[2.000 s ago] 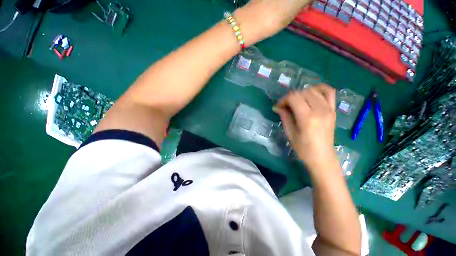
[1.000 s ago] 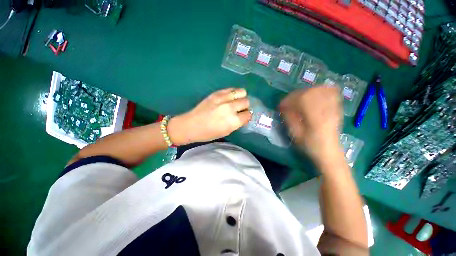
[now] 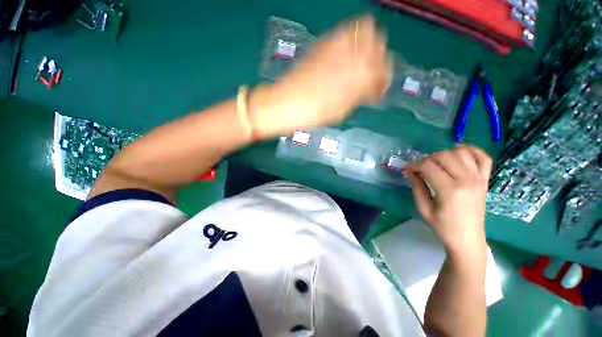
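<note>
A clear scalloped holder lies nearest me, with silver-white modules in its left pockets, an empty-looking pocket and a module near its right end. My right hand is at that right end, fingertips bent at its edge; what they hold is hidden. A second clear holder lies behind, with modules at both ends. My left hand is blurred above it and hides its middle; whether it holds anything cannot be told.
Blue-handled cutters lie right of the holders. A large pile of green boards is at the right. A red foam tray is at the top. A white bin of small boards is at left. Small red-and-white parts lie upper left.
My left hand has moved from the near holder's left end up over the far holder. My right hand has moved right to the near holder's right end, uncovering modules and a pocket.
</note>
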